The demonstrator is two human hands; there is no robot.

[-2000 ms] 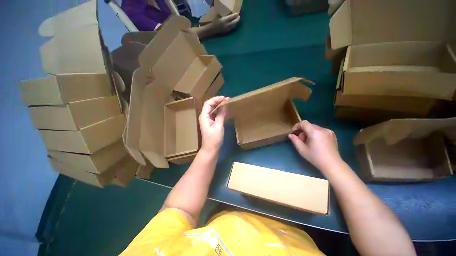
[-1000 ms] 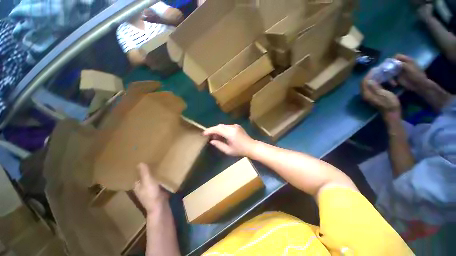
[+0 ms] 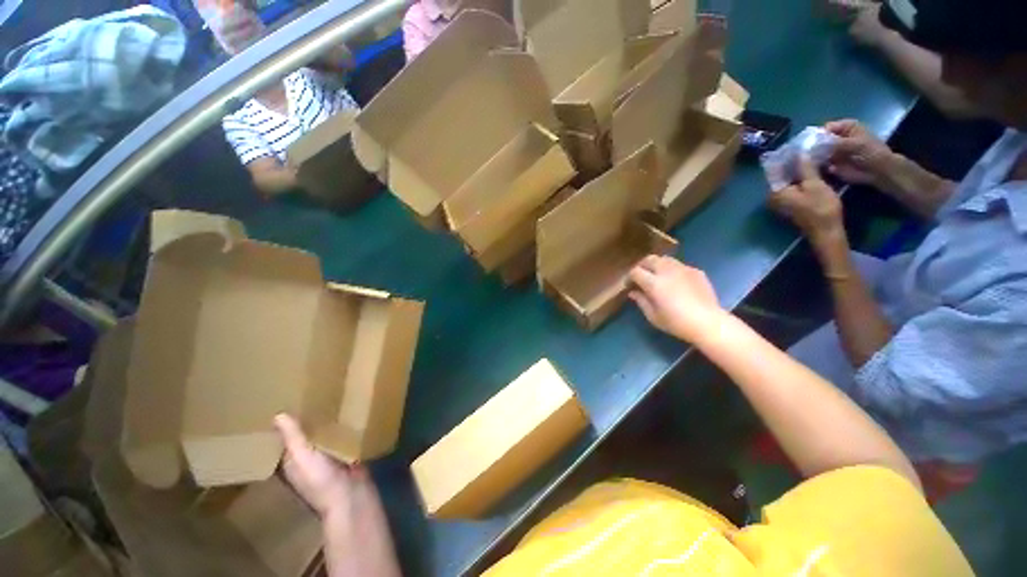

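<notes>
My left hand (image 3: 327, 479) holds an open mailer box (image 3: 355, 372) at its lower edge, thumb inside; the lid is folded back to the left. My right hand (image 3: 673, 295) is at the near right edge of another open box (image 3: 591, 257), its fingertips on the end wall. That box stands on the table with its lid up. A closed box (image 3: 501, 445) lies on the table between my arms.
Several open boxes (image 3: 512, 186) cluster at the back centre, lids up. More boxes (image 3: 242, 524) are at the lower left. A metal rail (image 3: 214, 107) curves at upper left. A person at right (image 3: 923, 271) holds something clear; others sit behind the rail.
My left hand has brought its box left and tilted it, lid towards the left. My right hand has let go of that box and reached right to another open box.
</notes>
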